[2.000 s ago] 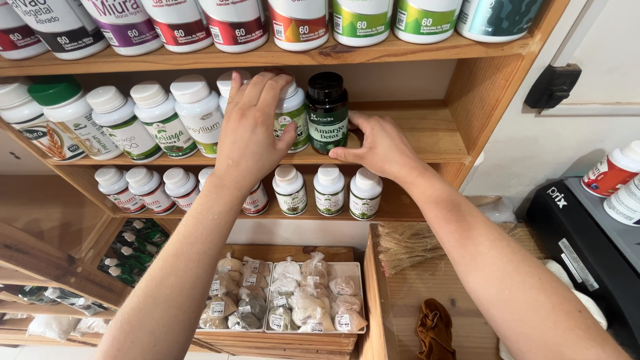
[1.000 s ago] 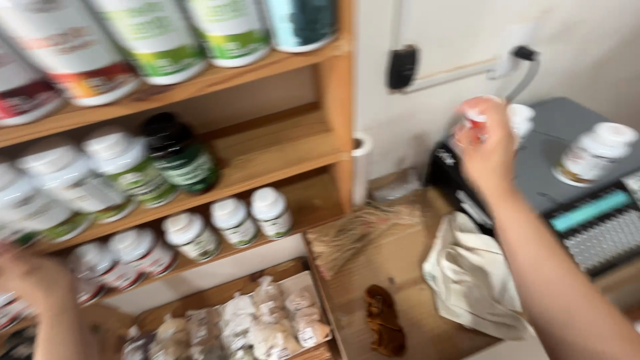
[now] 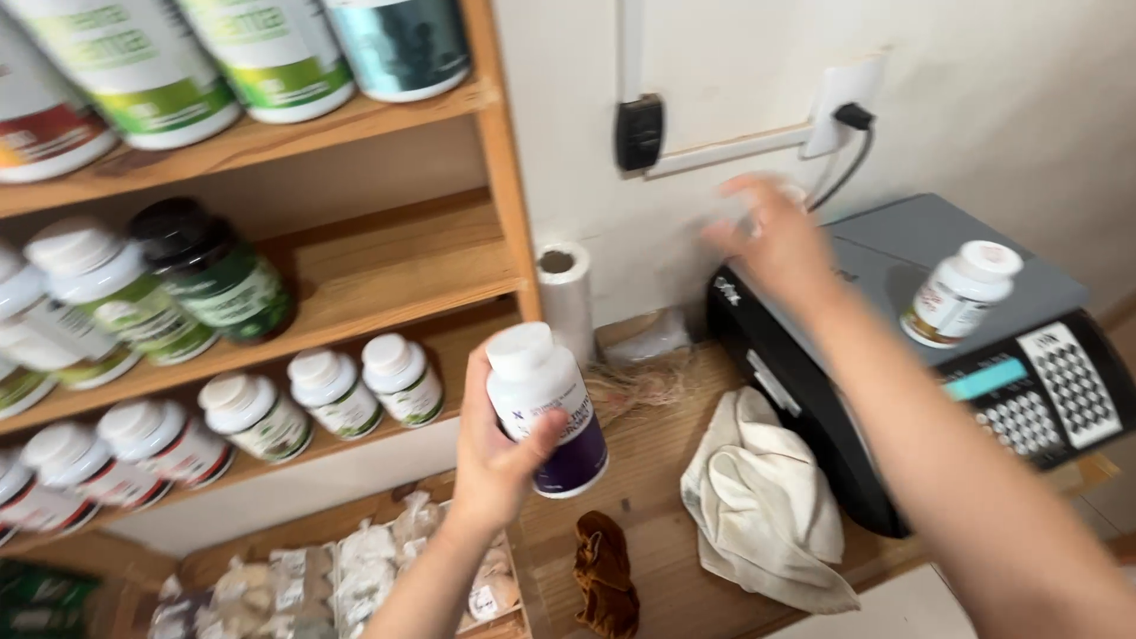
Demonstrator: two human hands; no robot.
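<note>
My left hand [image 3: 501,444] is closed around a white supplement bottle [image 3: 546,408] with a purple lower label, held upright, slightly tilted, in front of the shelf's right edge. Over the back left corner of the scale [image 3: 958,248], my right hand [image 3: 772,235] is blurred, its fingers spread; a pale round thing shows behind them, and whether the hand touches it I cannot tell. Another white bottle [image 3: 958,293] stands on top of the scale. On the middle shelf a dark green bottle with a black cap [image 3: 213,275] ends the row of white bottles.
Small white bottles [image 3: 404,382] line the lower shelf, larger ones [image 3: 266,62] the upper. Bagged goods [image 3: 368,568] fill a tray at the bottom. A cream cloth [image 3: 763,497], a brown velvet scrunchie [image 3: 605,572], dried fibres [image 3: 648,386] and a plastic roll [image 3: 565,293] are on the wooden counter.
The view has swung right. My left hand now holds the purple-labelled bottle. My right hand, earlier beside the dark green bottle, then holding a reddish-labelled one, is now over the scale.
</note>
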